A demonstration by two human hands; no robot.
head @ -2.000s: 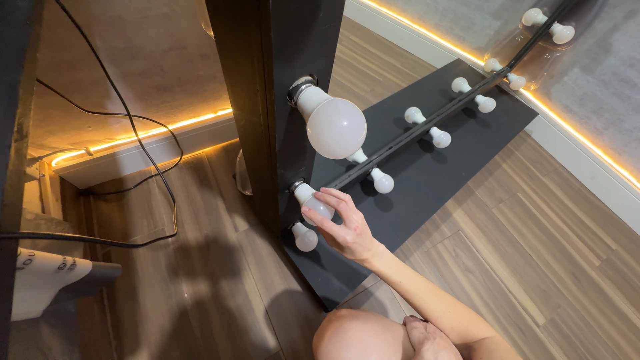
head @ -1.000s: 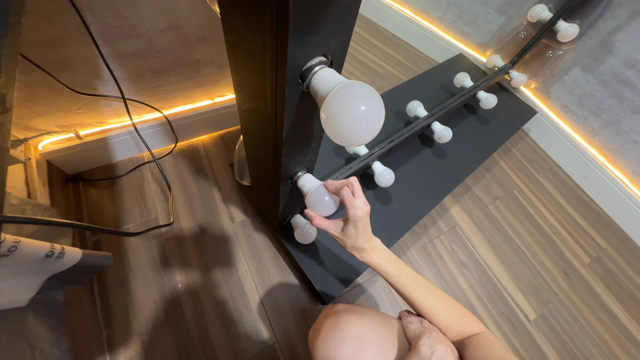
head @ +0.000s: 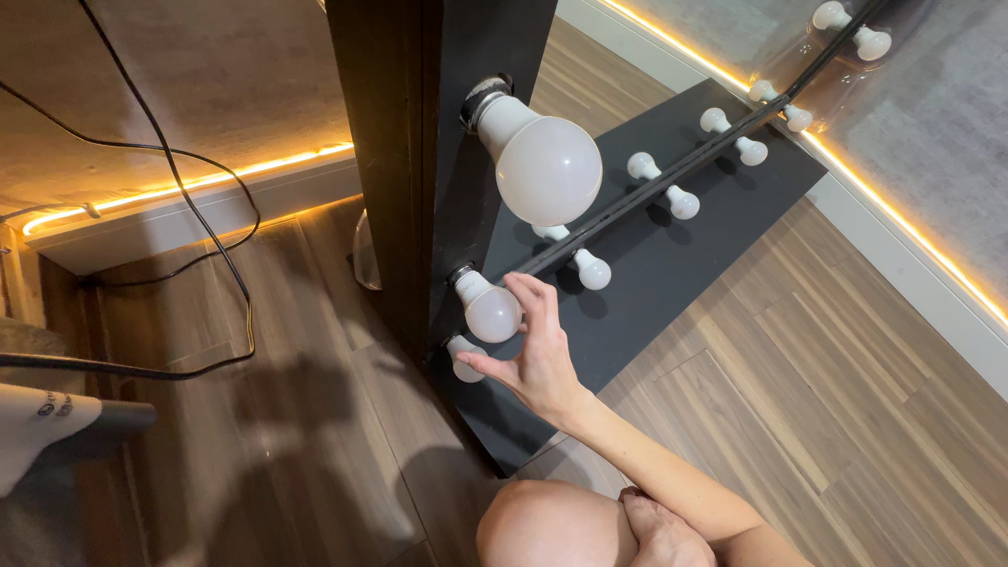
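My right hand [head: 543,354] reaches in from the lower right, fingers spread around a white light bulb [head: 494,313] on the black frame [head: 465,197] of a mirror. Its fingertips are at the bulb's right side; the thumb stands apart below, in front of a lower bulb [head: 468,364]. A bulb nearer the camera [head: 550,169] sits higher in a socket of the same upright. More bulbs [head: 593,269] line the lower black panel [head: 669,283], with reflections beyond the dark mirror edge [head: 654,185]. Skin beside my knee is a foot or my left hand; I cannot tell which.
Black cables [head: 169,157] hang and loop at the left above the wood-look floor [head: 315,441]. A glowing light strip [head: 197,183] runs along the white baseboard [head: 220,209]. My bent knee [head: 551,520] is at the bottom, and a white printed item [head: 47,425] at lower left.
My right hand was close around the bulb two seconds ago; its thumb now stands apart from it, lower down. The bulb stays on the frame.
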